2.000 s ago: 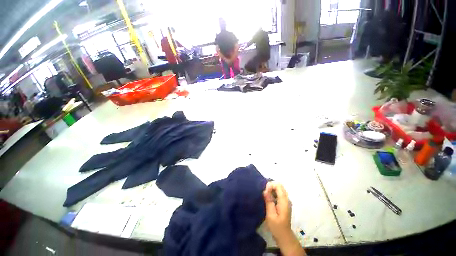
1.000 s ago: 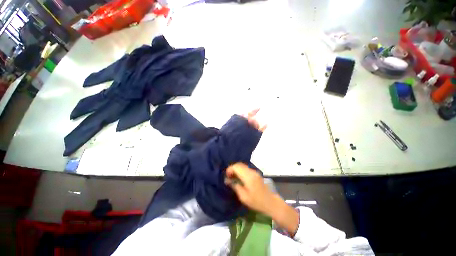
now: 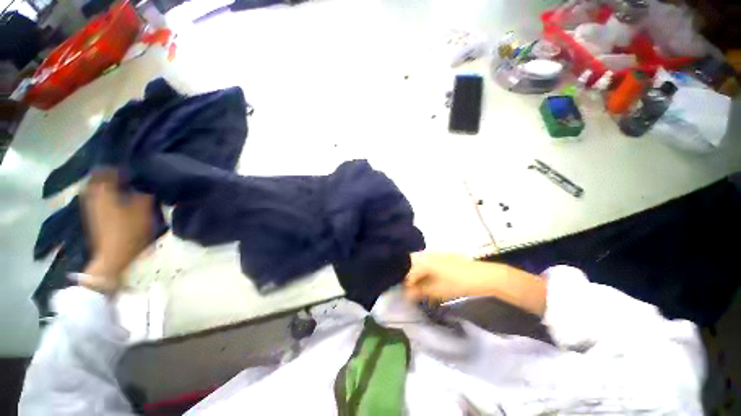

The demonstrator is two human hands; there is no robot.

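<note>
The navy trousers lie bunched on the table in front of me, one end hanging at the near edge and the other reaching left. My left hand is blurred, at the far left over the pile of other navy garments; whether it grips cloth cannot be told. My right hand is beside the near right edge of the trousers, fingers curled, with a small dark thing partly showing under them. Its grip is hidden.
A black phone, a forked silver tool and small dark squares lie right on the white table. Behind are a round tub, green box, orange bottle and red basket. Another red basket is far left.
My left hand has come out from behind the trousers and moved far left. The trousers are now spread leftward on the table, out of my lap. My right hand has moved to their right edge.
</note>
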